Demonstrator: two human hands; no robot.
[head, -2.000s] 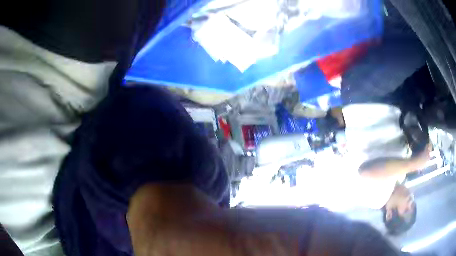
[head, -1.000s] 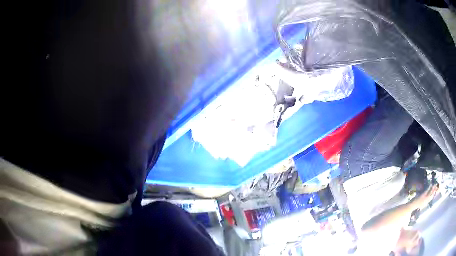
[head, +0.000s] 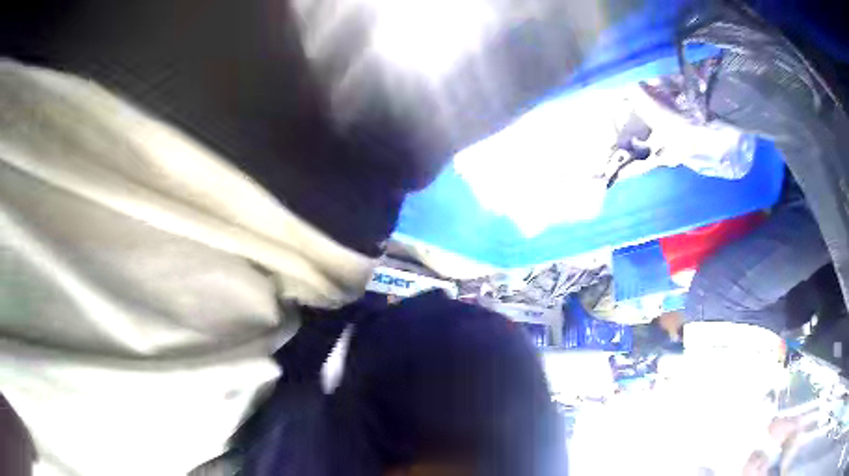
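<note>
Neither of my hands shows clearly. A blurred dark navy sleeve or cloth (head: 456,372) fills the lower middle, with a small patch of skin at the bottom edge; I cannot tell whose arm it is. Behind it a blue crate (head: 428,221) holds overexposed white pieces (head: 549,167) and a crumpled clear bag (head: 721,153). A grey plastic film (head: 782,93) hangs at the upper right. The whole view is tilted and blurred.
Cream cloth (head: 140,232) covers the left side. A dark shape fills the upper left. Another person in grey trousers (head: 754,279) and a white top is at the right. A box with lettering (head: 410,281) and a red item (head: 703,244) lie beyond the crate.
The crate and the other person have shifted right and up in view. The cream cloth and navy cloth now cover more of the picture. The bare forearm seen earlier is almost out of view.
</note>
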